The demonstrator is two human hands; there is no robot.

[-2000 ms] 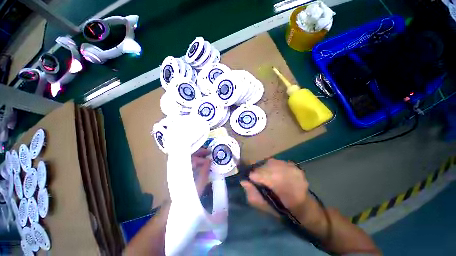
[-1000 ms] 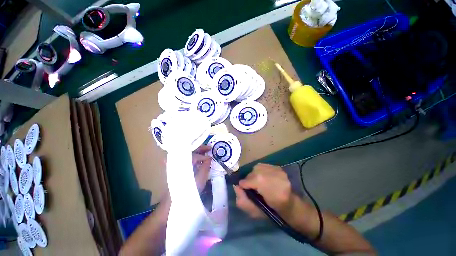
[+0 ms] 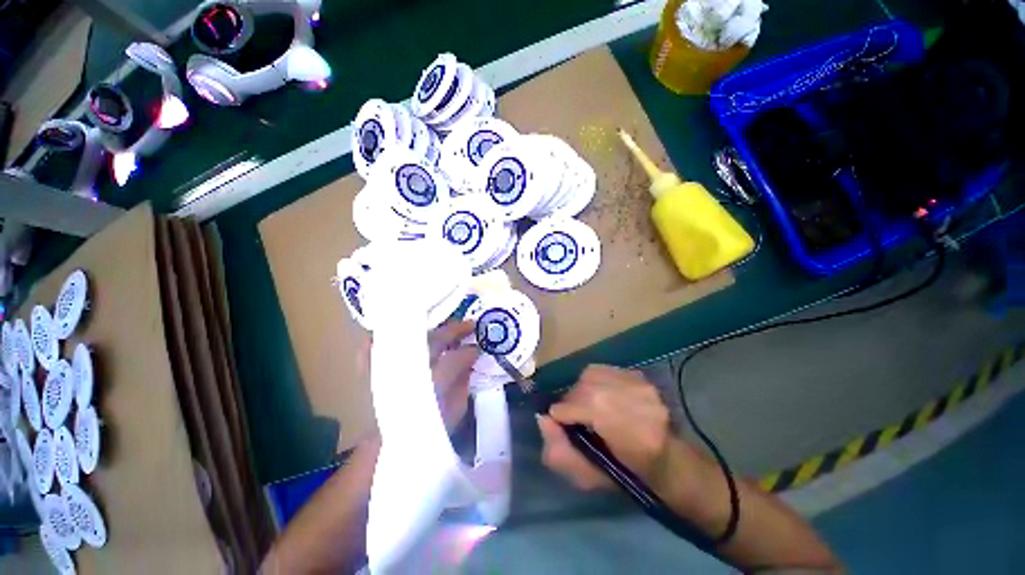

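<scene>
A white headphone (image 3: 410,427), overexposed, lies close to my body with a pink glow at its lower end. My left hand (image 3: 452,365) is partly hidden behind the headband; its fingers hold the speaker plate (image 3: 499,330) at its left edge, beside the headphone. My right hand (image 3: 613,427) is closed around the black soldering iron (image 3: 613,463). The iron's thin tip points up-left at the lower edge of that plate; whether it touches cannot be told. Wires there are too small to make out.
More speaker plates (image 3: 559,253) are piled on the cardboard mat (image 3: 663,303). A yellow glue bottle (image 3: 699,230), an amber pot (image 3: 688,56) with white wadding and a blue bin (image 3: 815,261) are at the right. Glowing headphones (image 3: 256,76) lie upper left; cardboard sheets (image 3: 169,449) carry plates at left.
The iron and my right hand moved left from two seconds ago, then slightly right in the last second. The tip stays by the plate. The whole view has shifted a little.
</scene>
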